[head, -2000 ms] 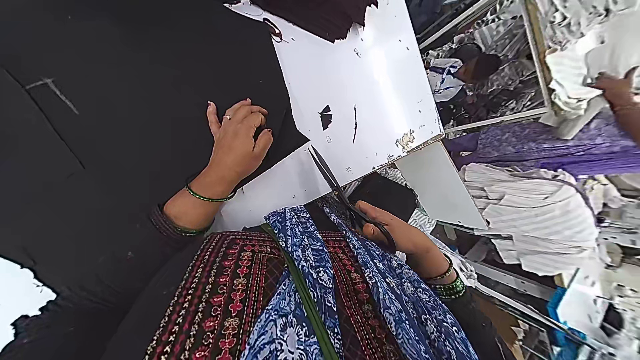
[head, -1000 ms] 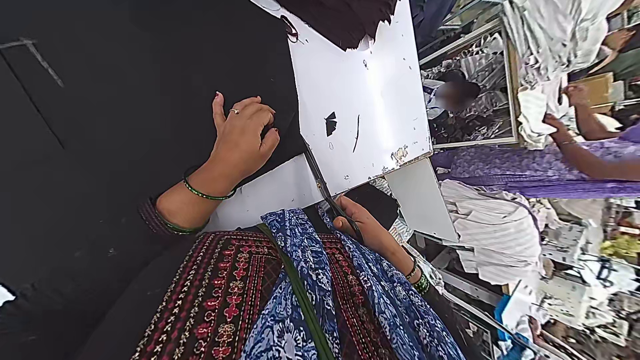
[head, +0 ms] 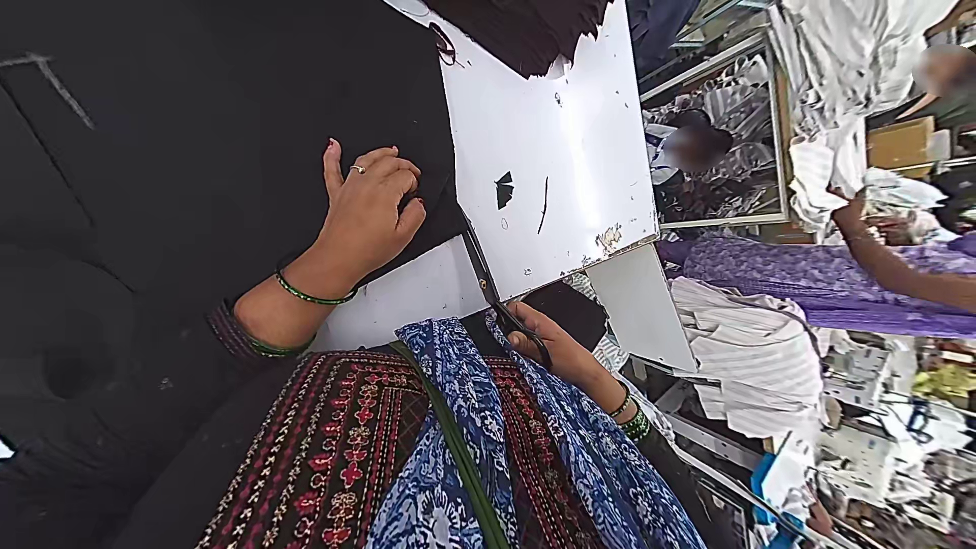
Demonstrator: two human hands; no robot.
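A large spread of black fabric point(head: 229, 152) with chalk marks covers the left of the white table point(head: 595, 152). My left hand point(head: 370, 210) rests on it near its right edge, fingers bent and apart, holding nothing. My right hand point(head: 560, 347) grips the handles of black-handled scissors point(head: 483, 278) at the table's near edge. Their blades point away from me, close together, with the tips at the fabric's edge; whether they are between layers I cannot tell. A small black scrap point(head: 504, 190) and a thin dark strip point(head: 543, 206) lie right of the blades.
Dark frayed cloth point(head: 526, 30) lies at the table's far end. Beyond the right edge hang a white panel point(head: 644, 305) and heaped striped cloth point(head: 751, 358). A co-worker in purple point(head: 762, 278) stands there, one arm on white cloth; other people are farther back.
The scissors have moved from over the bare table to the edge of the black fabric, and their blades have come together. My left hand stays on the fabric. The co-worker in purple shows more fully.
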